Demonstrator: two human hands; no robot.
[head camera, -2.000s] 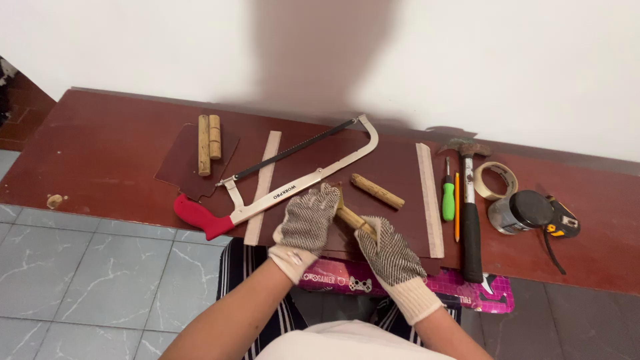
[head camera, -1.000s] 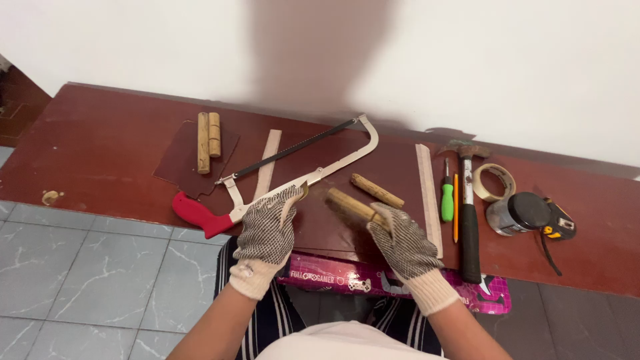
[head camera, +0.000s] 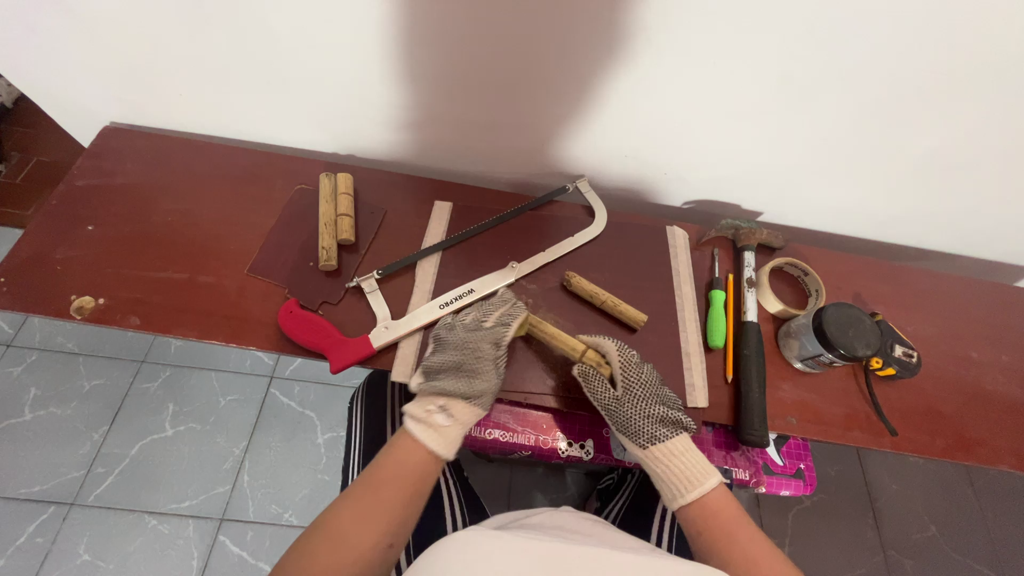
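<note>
Both my hands wear knitted gloves with dark dots. A short piece of bamboo cane (head camera: 564, 341) is gripped at its right end by my right hand (head camera: 636, 392). My left hand (head camera: 472, 348) closes at the cane's left end, around something small that its fingers mostly hide. Beyond the hands a second cane piece (head camera: 605, 301) lies on the dark red board (head camera: 544, 280). A Workpro hacksaw (head camera: 456, 302) with a red handle lies diagonally behind my left hand, its blade facing the wall. Two more cane pieces (head camera: 327, 222) lie side by side at the left.
Pale strips (head camera: 687, 316) lie at the board's sides. Right of them are a green screwdriver (head camera: 716, 312), an orange pencil (head camera: 730, 328), a claw hammer (head camera: 750, 336), a tape roll (head camera: 791, 288), a dark-lidded jar (head camera: 828, 336) and a tape measure (head camera: 896, 352). A pink box (head camera: 552, 436) sits below the bench edge.
My left hand, apart from the cane a second ago, has moved right and is now at its left end. The cane stays in my right hand. The saw and loose cane pieces have not moved.
</note>
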